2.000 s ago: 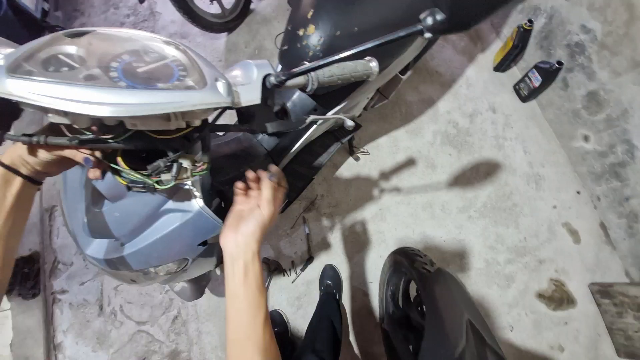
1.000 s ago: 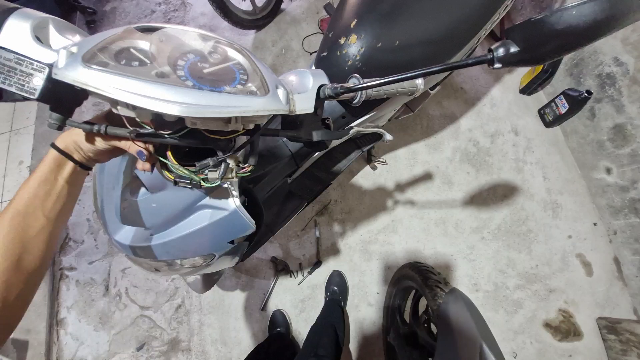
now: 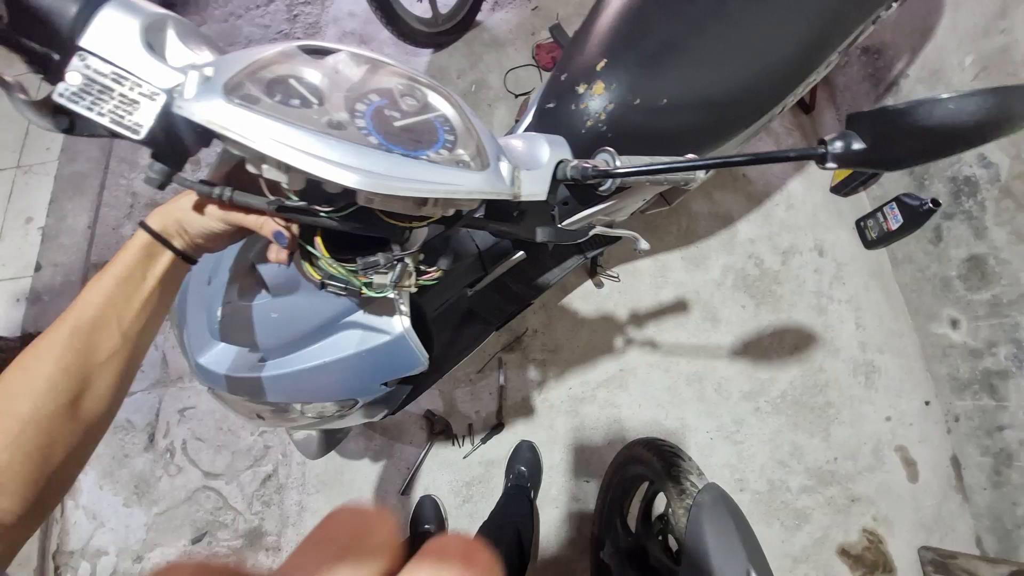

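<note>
My left hand point(image 3: 232, 220) reaches in beneath the silver instrument cluster point(image 3: 360, 120) of a motor scooter, by a black cable or hose point(image 3: 240, 198); whether its fingers grip anything cannot be told. Just right of its fingertips, a bundle of coloured wires with connectors point(image 3: 372, 268) spills from the opening above the blue-grey front fairing point(image 3: 304, 328). My right hand point(image 3: 352, 544) is a blur at the bottom edge, only its fingers showing, well below the fairing; what it may hold is out of sight.
A mirror on a black stalk point(image 3: 720, 162) juts out right. Hand tools point(image 3: 484, 438) and small screws lie on the concrete near my shoes point(image 3: 523, 466). Another wheel point(image 3: 644, 504) stands at the bottom. An oil bottle point(image 3: 896, 220) lies at the right; the scooter's seat point(image 3: 688, 72) is behind.
My right hand was beside the fairing two seconds ago, was out of view one second ago, and now shows at the bottom edge. My left hand stays under the cluster. The view has shifted.
</note>
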